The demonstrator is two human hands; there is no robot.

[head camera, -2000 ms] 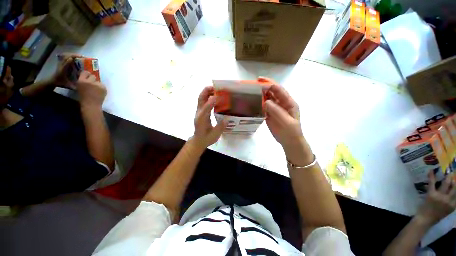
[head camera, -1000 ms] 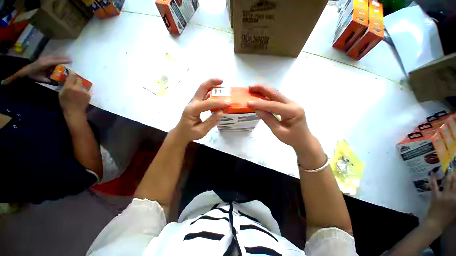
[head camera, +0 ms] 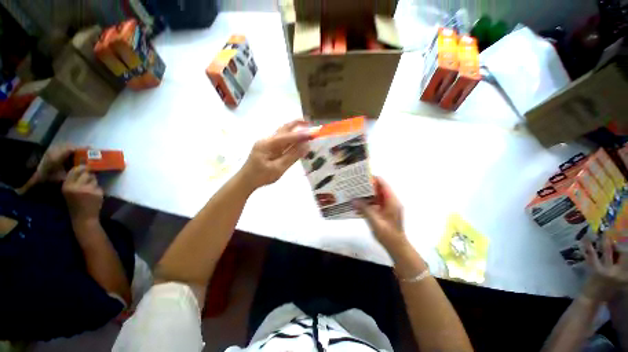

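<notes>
A retail box (head camera: pixel 339 169) is held up above the white table in front of me, closed and slightly tilted. Its white face with product pictures is toward me and its orange end is at the top. My left hand (head camera: pixel 277 152) grips its upper left corner. My right hand (head camera: pixel 383 212) grips its lower right corner, with the thumb on the white face. The fingers behind the box are hidden.
An open brown carton (head camera: pixel 344 82) with orange boxes inside stands ahead. Retail boxes stand at back left (head camera: pixel 233 70) and back right (head camera: pixel 451 69). A yellow sheet with small bits (head camera: pixel 463 249) lies right. Neighbours' hands hold a box left (head camera: pixel 100 159) and touch a box row right (head camera: pixel 580 199).
The box has been turned from its orange end to its white picture face and raised. My right hand has moved down to its lower corner. The view has tilted up, showing the carton's open top.
</notes>
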